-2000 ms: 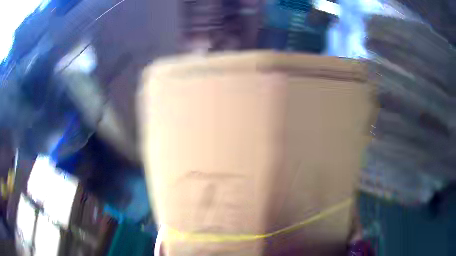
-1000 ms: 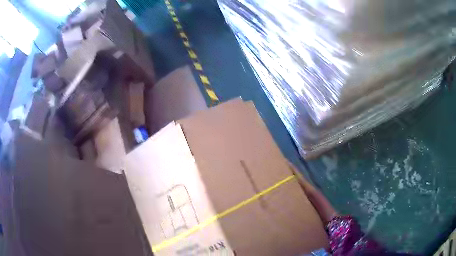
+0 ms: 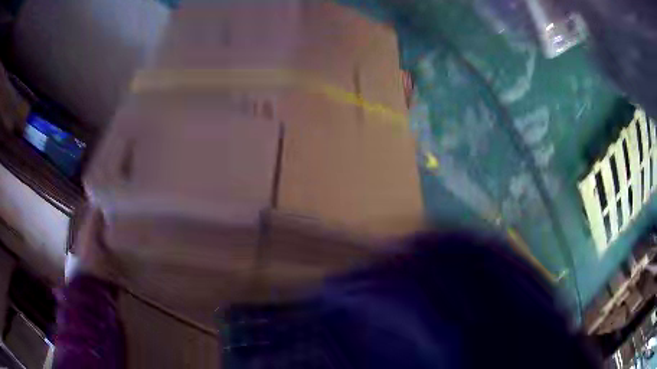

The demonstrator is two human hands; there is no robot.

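A bundle of flattened brown cartons (image 3: 338,166) fills the middle of the view, blurred, with its layered edges towards me. A yellow strapping band (image 3: 216,79) runs across its upper part. My left hand (image 3: 90,234), blurred, is at the bundle's near left edge and holds it, with a purple sleeve below. My right hand cannot be made out; a small reddish patch at the bundle's right edge may be part of it. What bears the bundle underneath is hidden.
Dark blue clothing (image 3: 447,303) covers the lower middle and right. The green scuffed floor (image 3: 483,137) lies to the right, with a pale slatted object (image 3: 619,180) at the far right. Brown cardboard and a blue-and-white item (image 3: 54,140) are at the left.
The view has swung and blurred. The bundle now shows its near layered edge, with the band higher in view. My left hand has appeared; the right sleeve and film-wrapped load have left view.
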